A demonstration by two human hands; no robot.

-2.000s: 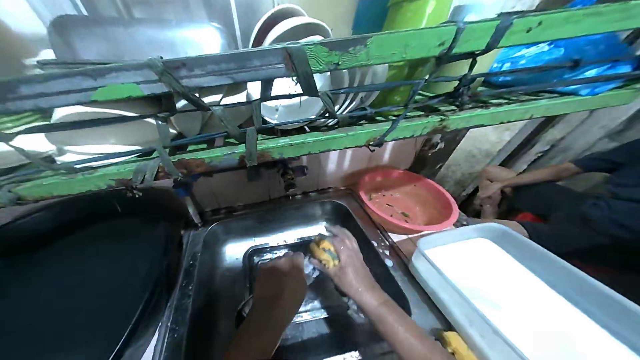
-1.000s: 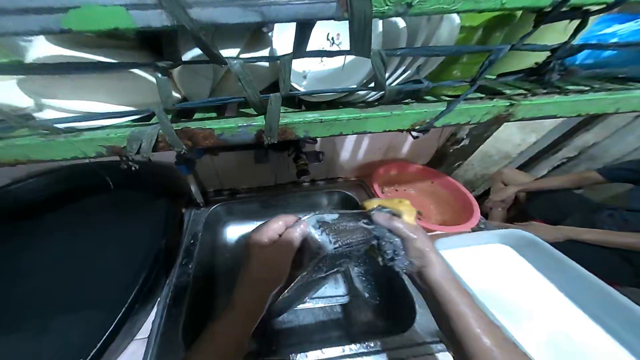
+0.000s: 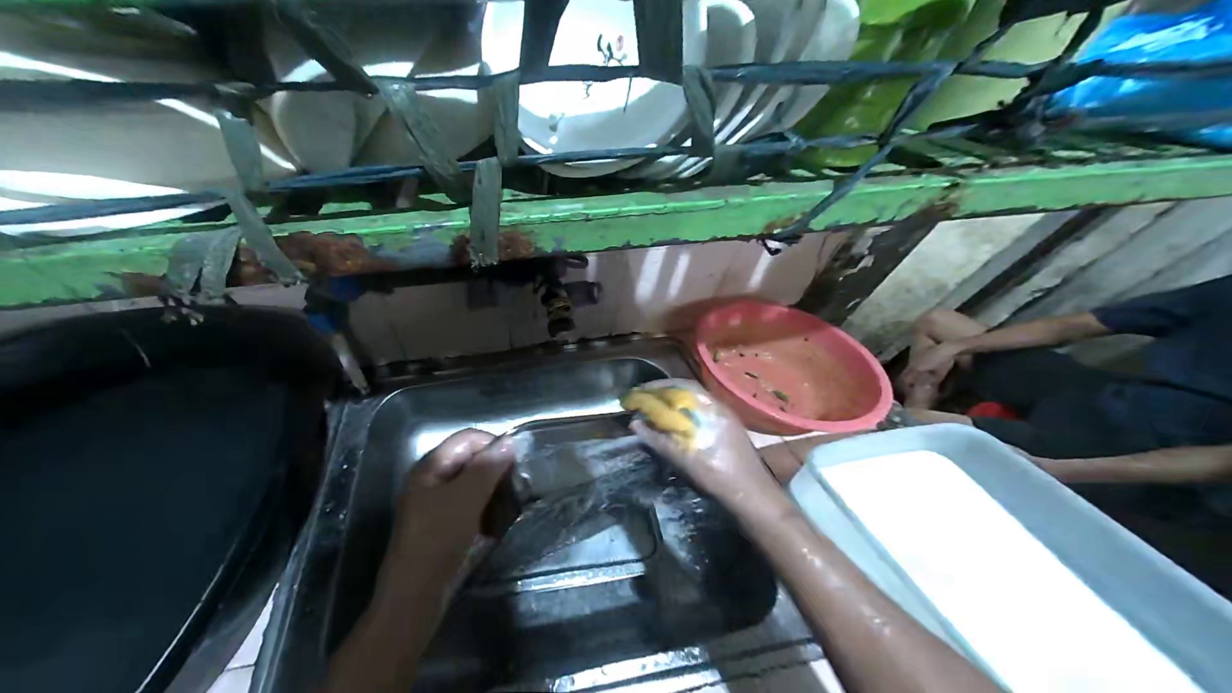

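Over the stainless steel sink [image 3: 385, 452], my left hand [image 3: 467, 481] grips the left edge of a clear, soapy plastic-like container or sheet [image 3: 577, 481]; its exact kind is hard to tell. My right hand [image 3: 707, 443] holds a yellow sponge or scrubbing cloth [image 3: 666, 412] with suds on it, at the upper right of that clear item. Both forearms look wet. Below the hands, the basin's bottom shows through and around the clear item.
A green rack [image 3: 731, 204] with plates [image 3: 602, 106] crosses above. Behind the sink is a tap [image 3: 556, 306]. At right are a red plastic basin [image 3: 794, 371], a pale tray [image 3: 828, 462] and a seated person [image 3: 1145, 385]. A large black vessel [image 3: 125, 500] stands left.
The yellow sponge, beyond the clear item's upper right edge a second ago, is now in plain view in my right hand. The view has moved closer to the rack since the first frame.
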